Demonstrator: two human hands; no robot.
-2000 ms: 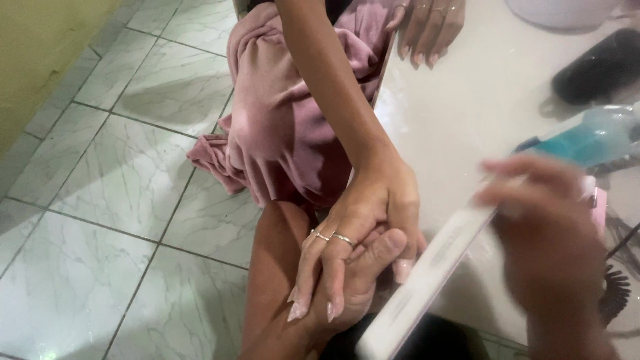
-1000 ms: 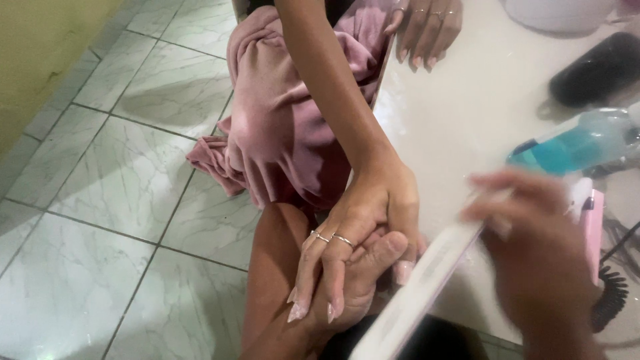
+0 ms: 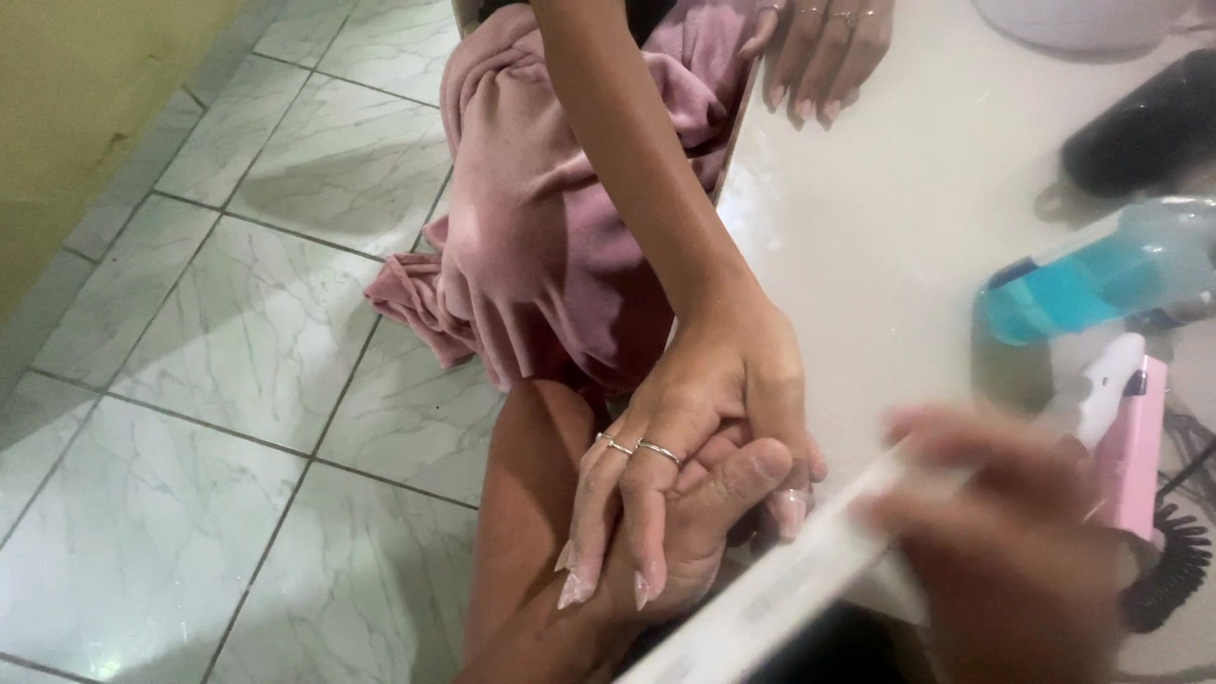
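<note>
My left hand [image 3: 698,532], low in the middle of the head view, holds the hand of a person [image 3: 712,389] from beneath, its thumb resting over that person's fingers. Two thin rings and long pointed nails show on the held hand. My right hand [image 3: 1007,532], at the lower right and blurred by motion, grips one end of a long white nail file [image 3: 788,579]. The file slants down to the left, close to the person's thumbnail [image 3: 790,513]; whether it touches the nail cannot be told.
The person's other hand [image 3: 826,47] rests on the white table [image 3: 883,256]. At the right lie a black object [image 3: 1145,123], a clear bottle of blue liquid [image 3: 1073,285], a pink device [image 3: 1130,451] and a coiled black cord [image 3: 1173,565]. A pink cloth [image 3: 532,218] covers the person's lap.
My right hand and the file have shifted slightly, both blurred throughout. The bottle and pink device show more fully than two seconds ago. My left hand keeps its hold.
</note>
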